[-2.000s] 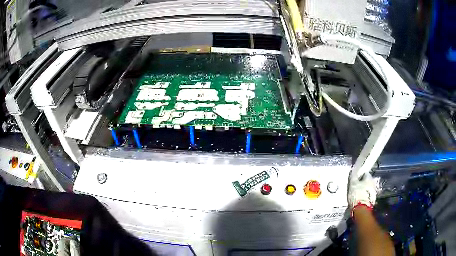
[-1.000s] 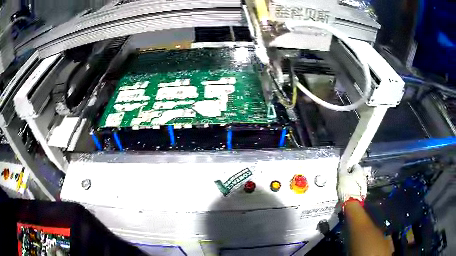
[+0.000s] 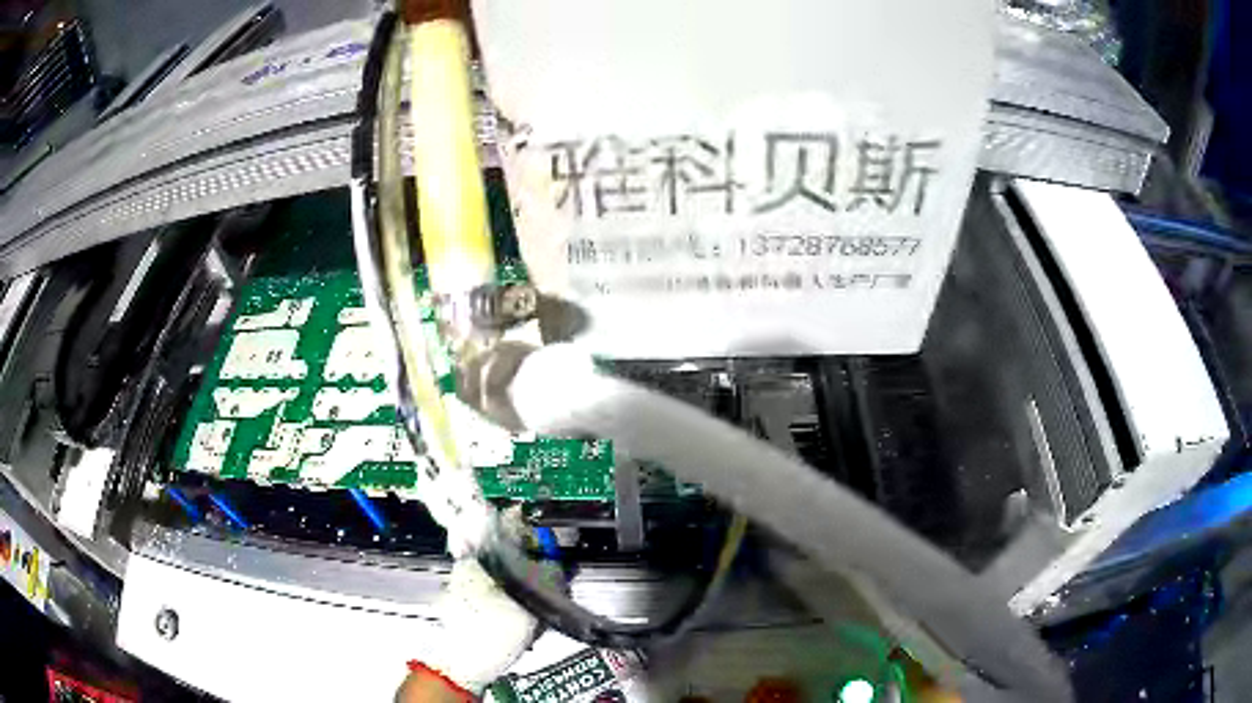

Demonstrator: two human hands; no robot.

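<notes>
A gloved hand with a red cuff, by its forearm angle my left hand (image 3: 474, 625), is at the machine's front edge, below the lower end of the robot head's cables. A black cable loop partly hides its fingers, so its grip is unclear. The robot head (image 3: 742, 179), a white box with dark Chinese lettering, fills the upper middle. A yellow line (image 3: 450, 165) and a thick blurred white hose (image 3: 769, 481) hang before it. The green circuit board (image 3: 391, 474) with silver-white pads lies behind them, partly covered. My right hand is out of the picture.
A white tube with a green label (image 3: 563, 673) lies on the front panel (image 3: 275, 618), beside the hand. Blurred buttons and a green light (image 3: 857, 691) show at the bottom edge. Blue posts (image 3: 368, 510) stand under the board. A white machine post (image 3: 1140, 316) stands at the right.
The view has come closer to the robot head, which now appears much larger and further left. The right hand no longer shows at the right post. A gloved hand now shows at the front edge.
</notes>
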